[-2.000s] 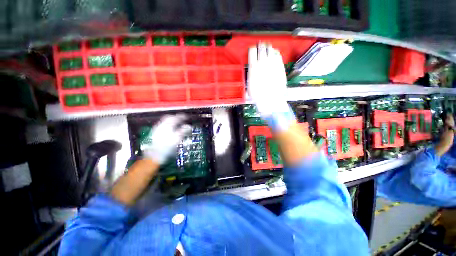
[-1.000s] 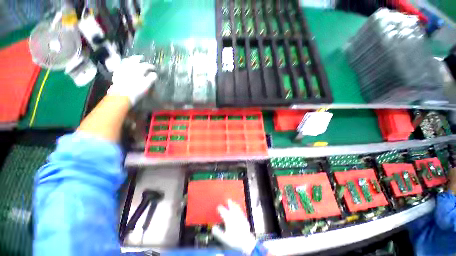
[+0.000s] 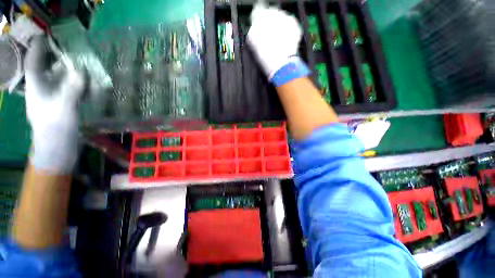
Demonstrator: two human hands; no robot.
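My right hand (image 3: 277, 40), white-gloved with a blue cuff, reaches into the black slotted tray (image 3: 239, 89) on the upper shelf. Its fingertips are over a slot between small green boards, and its grip is hidden. My left hand (image 3: 51, 103), gloved and blurred, is raised at the left edge of the clear blister trays (image 3: 149, 76); whether it holds anything is unclear. Below, a red cover sheet (image 3: 224, 236) lies on the green PCB panel (image 3: 225, 202) in a black carrier fixture. No small boards show on this sheet. Neither hand touches it.
A red compartment tray (image 3: 225, 153) with small boards in its left cells sits on the shelf edge. The barcode scanner (image 3: 147, 221) rests on the silver plate at lower left. Loaded carriers with red sheets (image 3: 415, 212) line the right. A grey stack (image 3: 456, 54) stands upper right.
My right hand has left the red sheet and moved up to the slotted tray. My left hand has moved left. The red sheet now covers the panel that was bare two seconds ago. The view has shifted.
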